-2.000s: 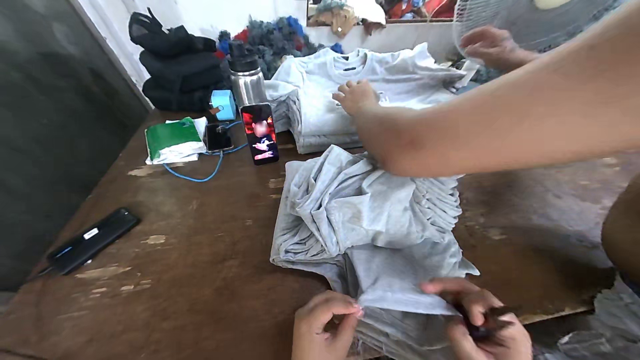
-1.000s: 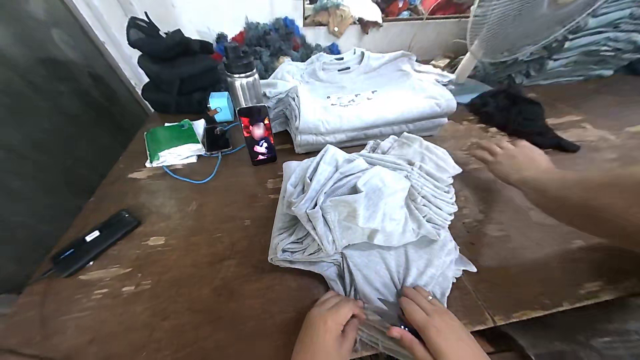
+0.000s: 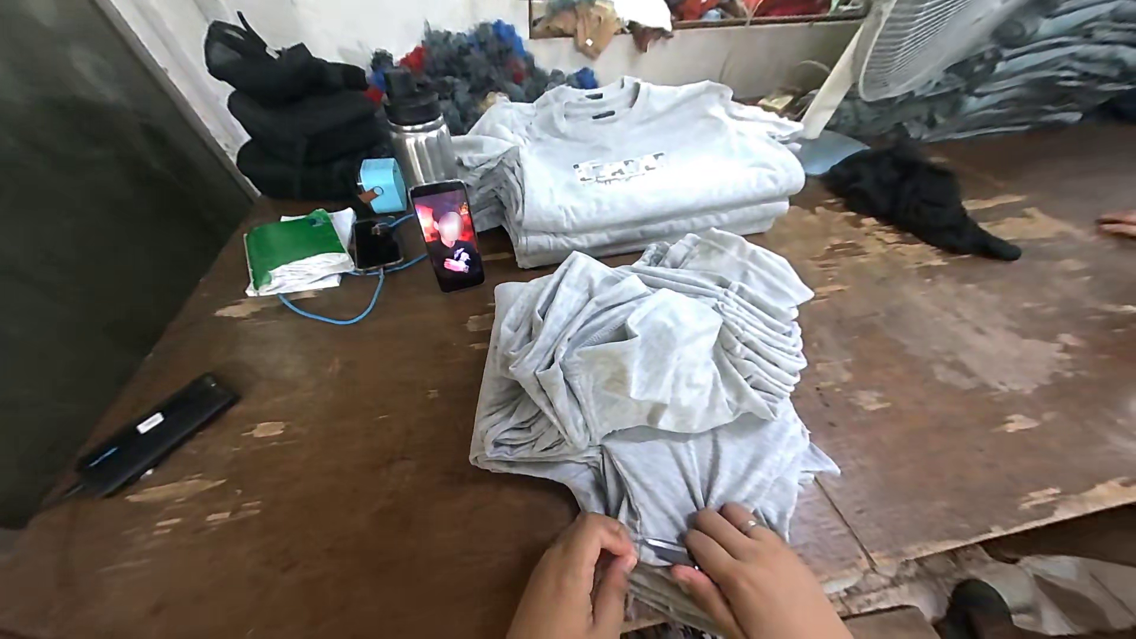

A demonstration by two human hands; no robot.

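Observation:
A heap of light grey jersey garments (image 3: 648, 355) lies at the front edge of the wooden table. My left hand (image 3: 581, 577) pinches the grey fabric at the heap's near edge between thumb and fingers. Beside it, my right hand (image 3: 745, 568) is closed around a small metal cutting tool (image 3: 667, 552), likely thread snips, its blades pointing left over the cloth. A ring sits on one finger of this hand. Behind the heap are folded grey T-shirts (image 3: 657, 186) in a stack, the top one with a printed chest patch.
On the wooden table (image 3: 355, 444) a phone (image 3: 448, 235) leans against a steel bottle (image 3: 422, 146). A black device (image 3: 158, 433) lies at left, a green-and-white packet (image 3: 300, 251) near a blue cable. A black cloth (image 3: 919, 200), a fan (image 3: 932, 44) and another person's fingertips (image 3: 1116, 224) are at right.
The other person's arm has withdrawn to the right, from over the shirts. My right hand has moved left, closer to my left hand, with the metal tool in it.

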